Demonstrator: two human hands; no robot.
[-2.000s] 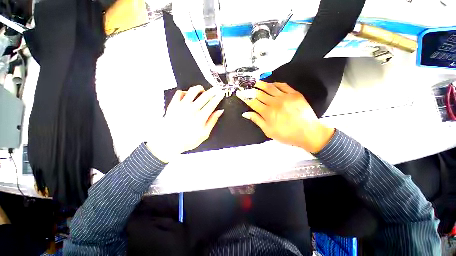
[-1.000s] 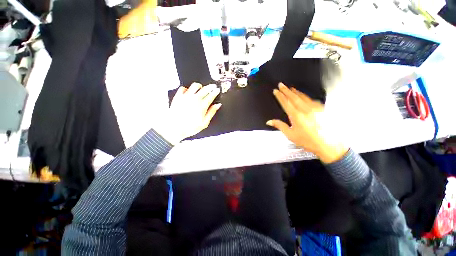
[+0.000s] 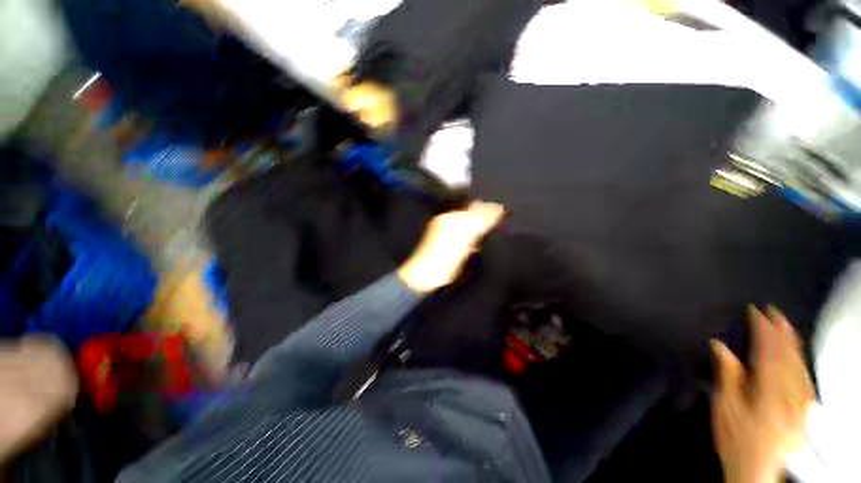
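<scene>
The picture is blurred. A wide black cut panel lies over the table edge and reaches right to the sewing machine's metal needle parts. My left hand is closed on the panel's left edge, near the table's front edge. My right hand is at the lower right with fingers apart, against the panel's lower edge. The fingertips of my left hand are partly hidden by cloth.
A black stack of cut pieces lies at the table's left end. Black cloth is heaped below it on the left. Blurred blue things and a red object are lower left. A blurred skin-coloured shape shows at the left rim.
The view has swung left and down. My left hand has moved from beside the needle to the panel's left edge and closed on it. More of the panel shows left of the needle.
</scene>
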